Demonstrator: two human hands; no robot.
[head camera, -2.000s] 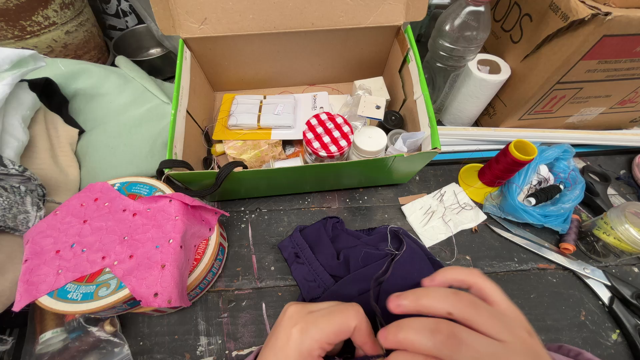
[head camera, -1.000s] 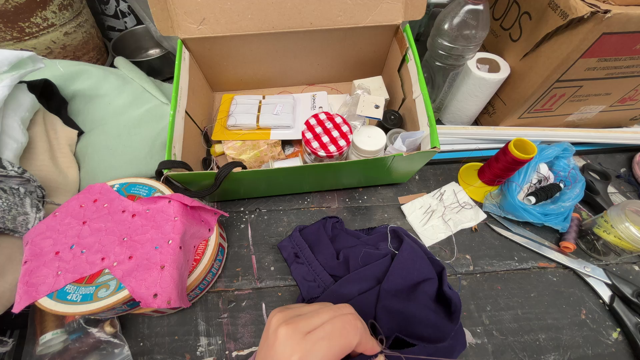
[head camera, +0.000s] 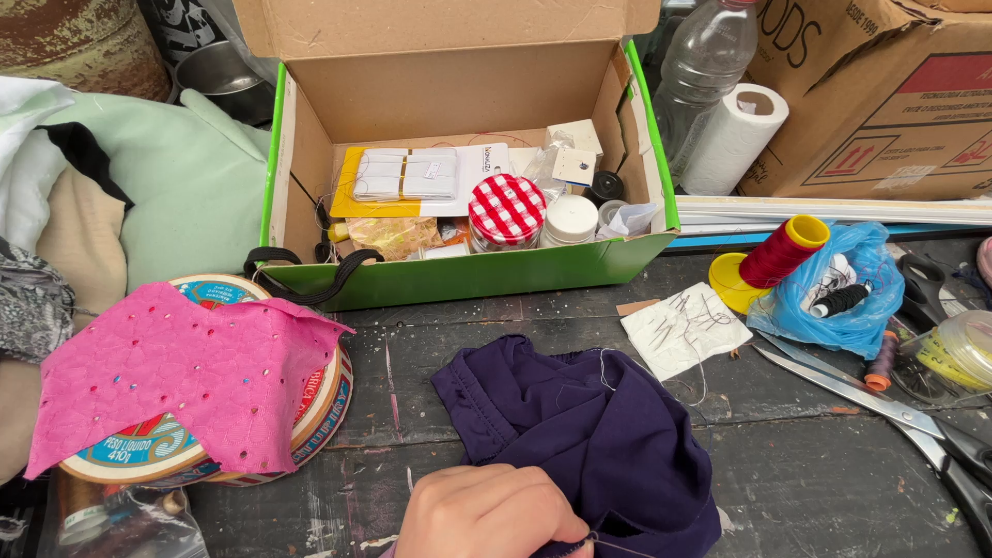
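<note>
Dark purple fabric (head camera: 573, 434) lies bunched on the black wooden table at the bottom middle, with a pale thread on its upper part. My left hand (head camera: 492, 511) pinches its lower edge between thumb and fingers, where a thread runs off to the right. My right hand is out of view. Up and to the right of the fabric, a white cloth square (head camera: 682, 329) holds several needles, with thread trailing from it. Dark red thread on a yellow spool (head camera: 783, 252) leans near a blue plastic bag (head camera: 837, 294) of small spools.
Behind is an open green cardboard box (head camera: 465, 283) of sewing supplies. Pink studded fabric (head camera: 178, 372) drapes over round tins at left. Large scissors (head camera: 876, 403) lie open at right beside a clear plastic jar (head camera: 953, 360). A paper towel roll (head camera: 736, 139) stands behind.
Two seconds ago both hands were together at the fabric's lower edge; my right hand has since left the view. The purple fabric has spread out lower and to the right.
</note>
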